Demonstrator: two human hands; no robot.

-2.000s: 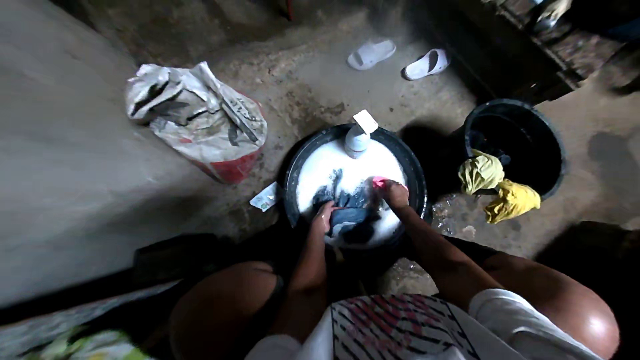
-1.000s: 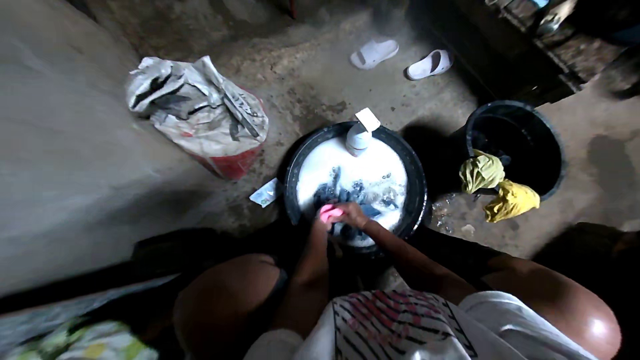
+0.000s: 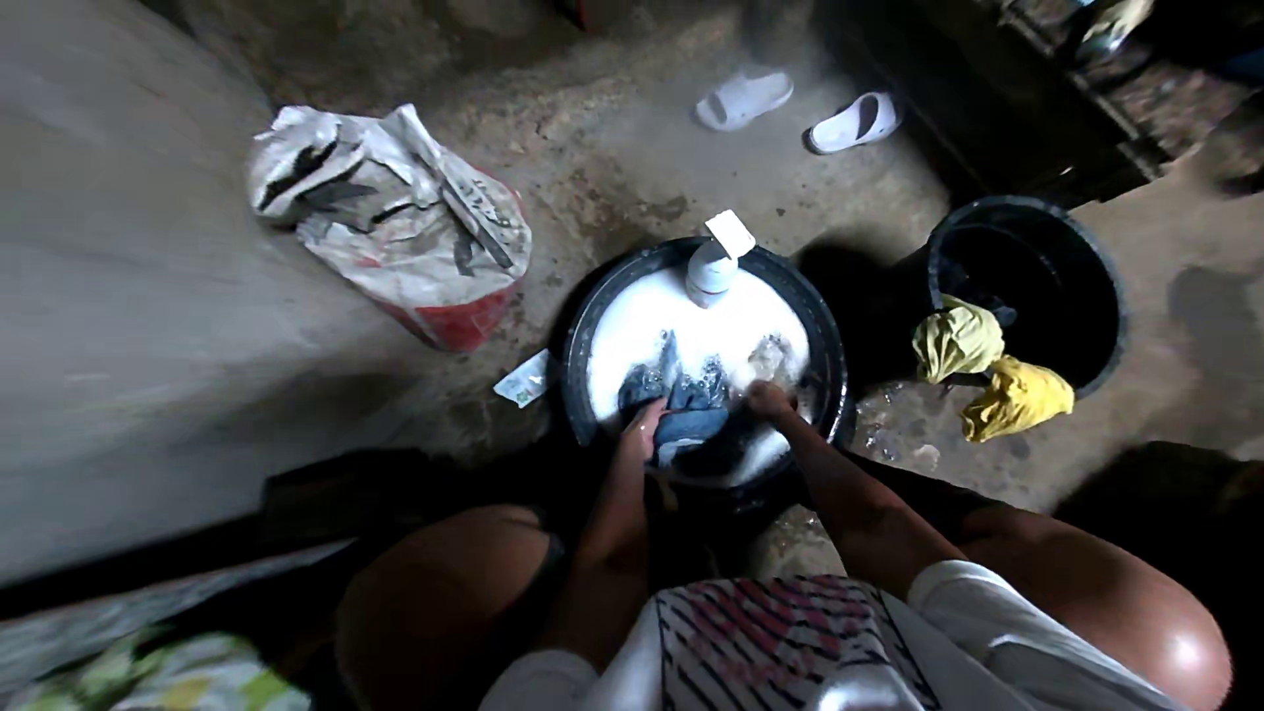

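Note:
A round black tub [image 3: 585, 326] of white suds [image 3: 632, 336] stands on the floor between my legs. Dark blue wet cloth [image 3: 691, 425] lies in the suds, partly under foam. My left hand [image 3: 647, 430] is on the cloth's left edge, thumb and fingers against it; its grip is partly hidden. My right hand [image 3: 768, 400] is at the right side of the suds, blurred, its fingers curled; what it may hold cannot be made out. A white container [image 3: 711, 274] stands in the suds by the far rim, with a pale rectangular piece [image 3: 731, 234] on top.
A black bucket [image 3: 1106, 267] stands at the right, with pale yellow cloth [image 3: 958, 339] and bright yellow cloth [image 3: 1017, 398] by its rim. White slides [image 3: 855, 123] lie beyond the tub. A white and red sack [image 3: 425, 247] stands at the left, and a small packet [image 3: 523, 379] lies beside the tub.
My hands, together on a pink item a second ago, are now apart. My right hand has moved to the right side of the tub. The pink item no longer shows.

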